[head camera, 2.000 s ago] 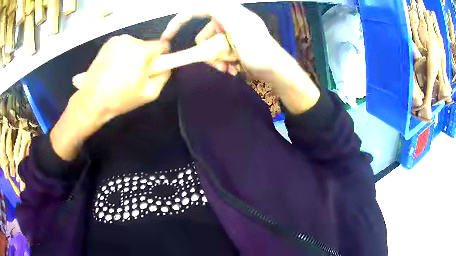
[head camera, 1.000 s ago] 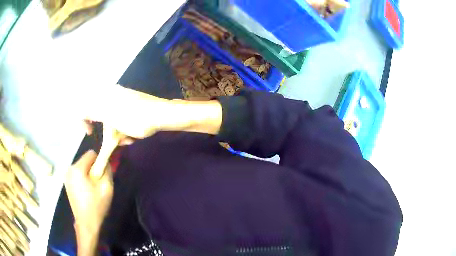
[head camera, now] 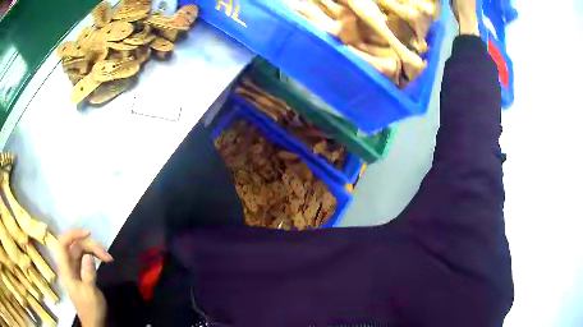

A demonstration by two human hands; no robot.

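My left hand (head camera: 80, 258) is at the lower left by the table edge, its fingers loosely curled and apart, with nothing seen between them. Its side meets the end of a tan joined limb (head camera: 25, 220), which has a ridged, toe-like piece at its far end. More tan limbs (head camera: 13, 274) lie side by side left of the hand. My right arm stretches to the top right. My right hand (head camera: 466, 9) is cut off by the top edge beside a blue bin, so its fingers and anything in them are hidden.
Brown flat plates (head camera: 118, 48) are heaped on the white table (head camera: 96, 159). A deep blue bin (head camera: 332, 73) holds long tan parts. Below it are a green bin (head camera: 377, 147) and low blue bins (head camera: 345, 198) with brown parts. A red-labelled blue bin (head camera: 502, 70) is beyond my right sleeve.
My hands have parted from the tan piece they held together. My left hand has moved down-left to the limbs, and my right arm has swung out to the top right. The view has shifted.
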